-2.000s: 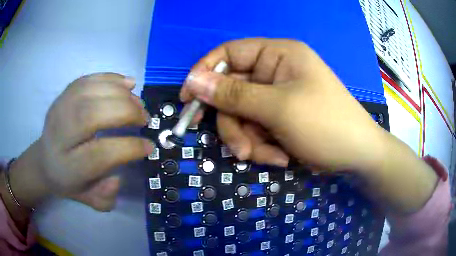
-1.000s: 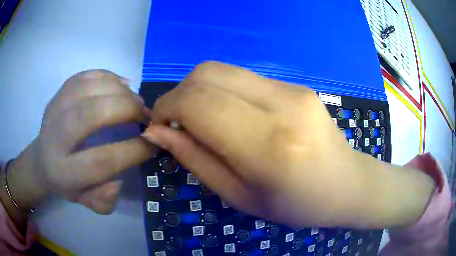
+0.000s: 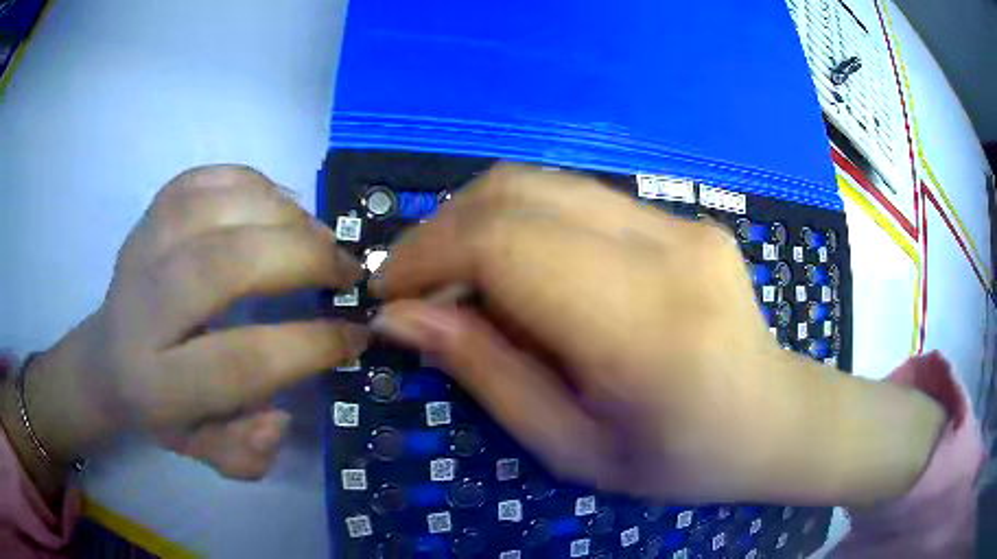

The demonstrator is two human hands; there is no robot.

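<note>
A black tray (image 3: 350,175) with rows of round modules (image 3: 379,201), white QR labels (image 3: 438,413) and blue strips lies in front of me. My left hand (image 3: 230,317) is at the tray's left edge, thumb and finger apart, fingertips touching or just over the edge. My right hand (image 3: 612,339), somewhat blurred, is over the upper left of the tray, its fingertips close to my left fingertips. It pinches a swab (image 3: 450,295); only a short pale bit shows. The swab's tip and the module under my fingers are hidden.
A large blue cover (image 3: 579,76) extends from the tray's far edge, with creases there. Two white labels (image 3: 665,189) lie near that edge. An off-white panel (image 3: 864,98) with a small dark part is at the upper right, beside red and yellow tape lines on the white bench.
My right hand has come down and left from its raised place, so the swab is now mostly hidden. The tray's upper left and my left fingertips have shifted slightly right.
</note>
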